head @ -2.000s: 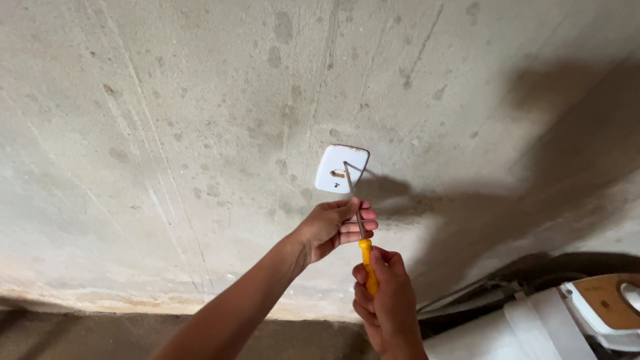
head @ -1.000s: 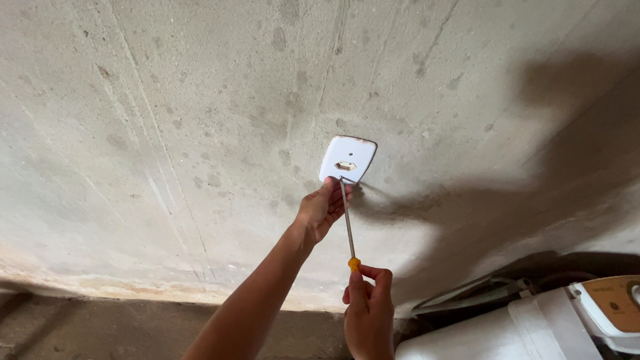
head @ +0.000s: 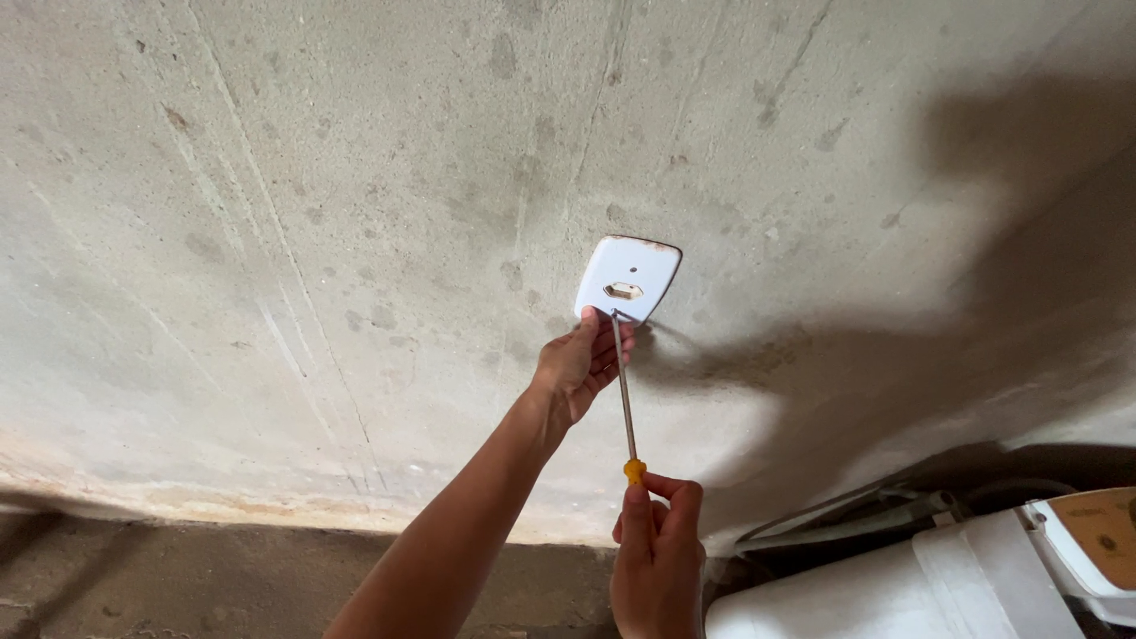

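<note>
A white outlet cover plate (head: 628, 275) with one socket opening and worn edges sits against the concrete wall. My left hand (head: 583, 359) is at its bottom edge, the thumb on the plate's lower left and the other fingers under it. My right hand (head: 658, 550) grips the yellow handle of a long-shaft screwdriver (head: 625, 390). The screwdriver's tip meets the lower screw position of the plate, just below the socket opening. A small dark screw or hole (head: 633, 269) shows above that opening. Most of the handle is hidden inside my right hand.
The stained wall (head: 426, 177) carries scratches and my shadow on the right. A white appliance (head: 896, 586) with a brown panel lies at the lower right, with hoses (head: 852, 524) behind it. The rough floor (head: 222, 577) meets the wall below.
The screwdriver's tip was at the plate's upper screw position two seconds ago and is now at the lower one. My left hand has moved from the shaft to the plate's bottom edge.
</note>
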